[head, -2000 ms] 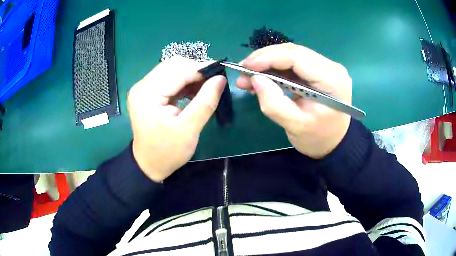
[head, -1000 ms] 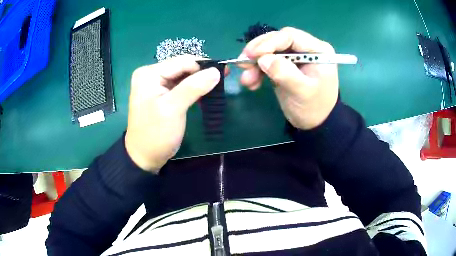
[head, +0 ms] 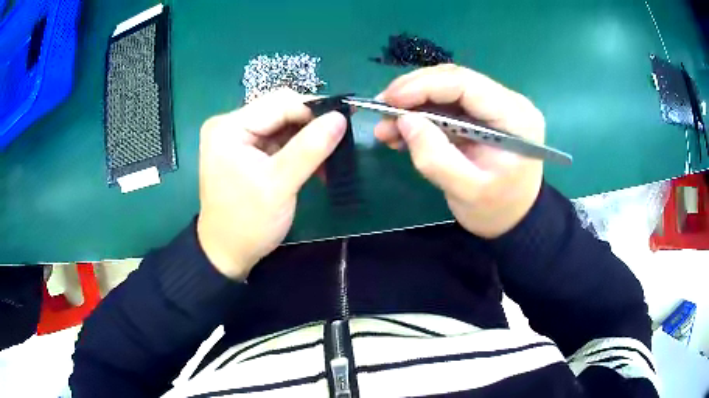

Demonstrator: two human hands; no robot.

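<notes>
My left hand (head: 253, 171) is bare and pinches a black ribbed strip (head: 340, 175) between thumb and fingers; the strip hangs down, slightly blurred. My right hand (head: 474, 151) holds silver tweezers (head: 497, 138) with round holes in the handle. The tweezer tip is at the strip's top end; whether it grips a tiny part is too small to tell. A heap of small silver parts (head: 281, 74) lies behind my left hand. A heap of small black parts (head: 416, 50) lies behind my right hand.
A mesh-like panel (head: 136, 97) with white end tabs lies at the left on the green mat (head: 210, 47). A blue basket (head: 54, 62) is at the upper left. Dark flat pieces (head: 675, 93) lie at the right. A red stool (head: 684, 214) stands below the right edge.
The tweezers' handle end was level one second ago and now slants down to the right, with my right hand lower. My left hand still holds the strip.
</notes>
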